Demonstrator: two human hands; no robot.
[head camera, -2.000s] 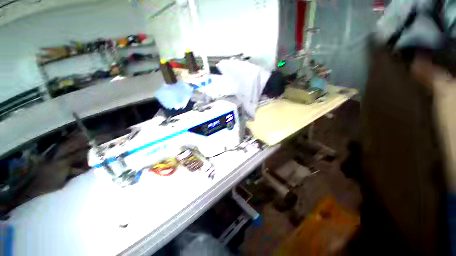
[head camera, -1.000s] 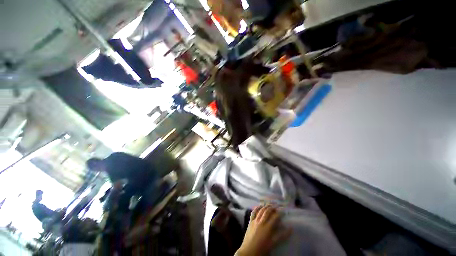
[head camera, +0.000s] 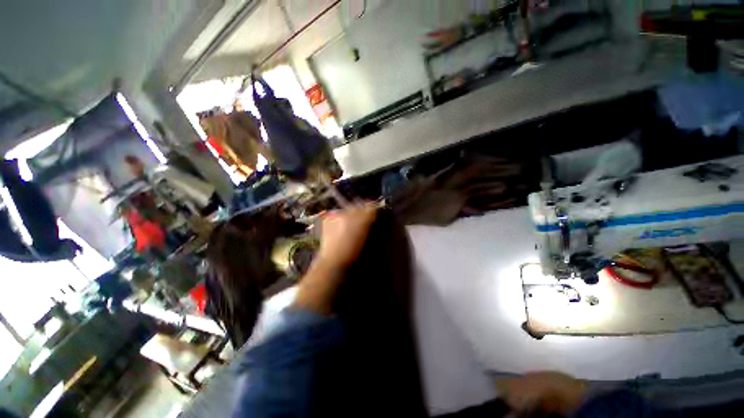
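Observation:
My left hand (head camera: 347, 237), in a blue sleeve, grips the top of a dark brown fabric piece (head camera: 371, 326) and holds it up at the left of the sewing table. The fabric hangs down towards the bottom edge of the view. A pale cloth (head camera: 445, 335) lies along its right side. My right hand (head camera: 542, 393) is low at the table's front edge, blurred and partly cut off; its fingers and any grip are unclear. The white sewing machine (head camera: 653, 208) stands at the right, with its needle area lit and no cloth seen under it.
Red and yellow-handled scissors (head camera: 632, 275) and a smartphone (head camera: 697, 275) lie under the machine arm. A brown fabric pile (head camera: 465, 189) lies behind the white tabletop (head camera: 465, 245). A long pale table (head camera: 506, 114) runs behind. Workshop clutter and hanging garments fill the left.
The view has swung from the machine to the pale cloth at the left, then partly back. The dark brown fabric is now held up in my left hand, and both hands are in view.

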